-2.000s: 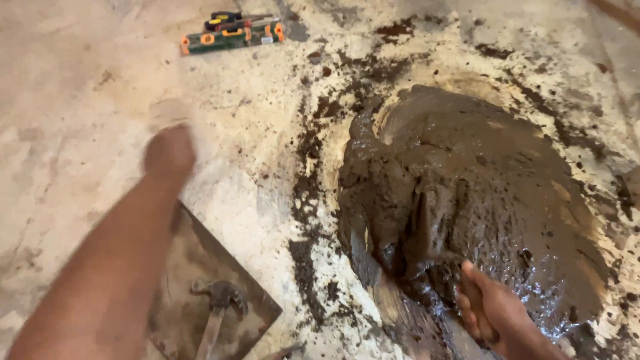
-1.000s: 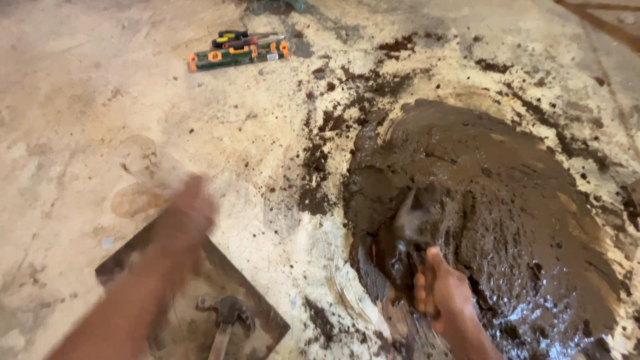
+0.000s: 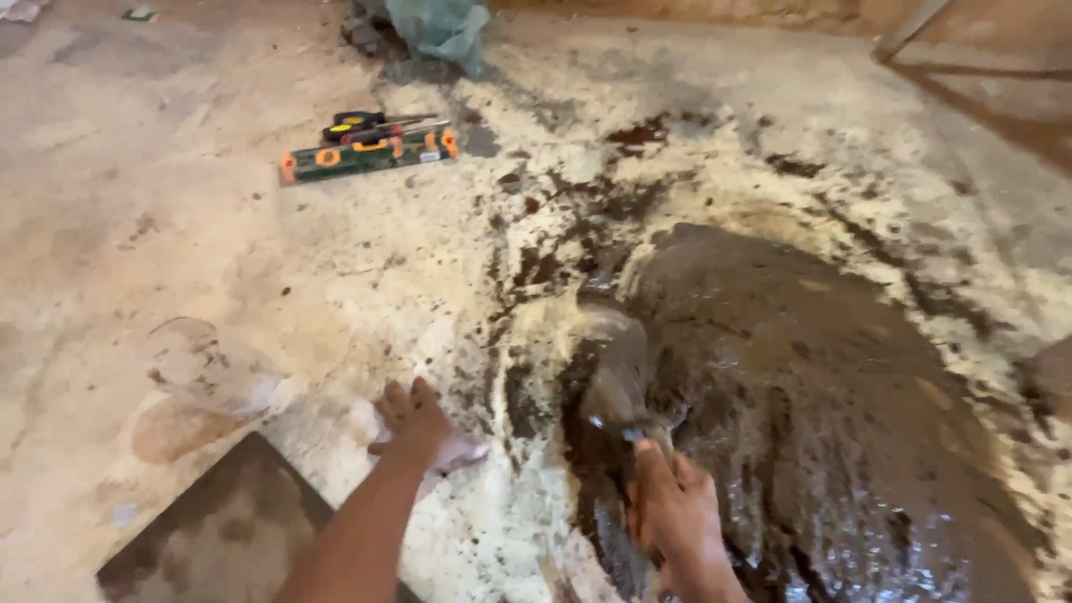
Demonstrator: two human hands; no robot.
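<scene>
A broad mound of wet brown mortar (image 3: 804, 360) lies on the floor at the right. My right hand (image 3: 678, 502) grips the handle of a trowel (image 3: 620, 377), whose blurred, mortar-coated blade is at the left edge of the mound. To the left of the mound, my left hand (image 3: 414, 427) has its fingers spread, holds nothing and is over or on the pale floor; whether it touches the floor I cannot tell. Below and left of it lies a dark square tile or board (image 3: 226, 528), partly hidden by my left forearm.
A green and orange spirit level (image 3: 368, 157) lies on the floor farther off, with screwdrivers (image 3: 360, 126) beside it. Beyond it is a green plastic bag (image 3: 440, 29). A slanted leg or post (image 3: 913, 29) stands at the top right. Mortar crumbs are scattered around the mound.
The trowel has shifted to the mound's left edge. My left hand has moved right, toward the mortar, from above the board. The view has tilted up, and the hammer on the board no longer shows.
</scene>
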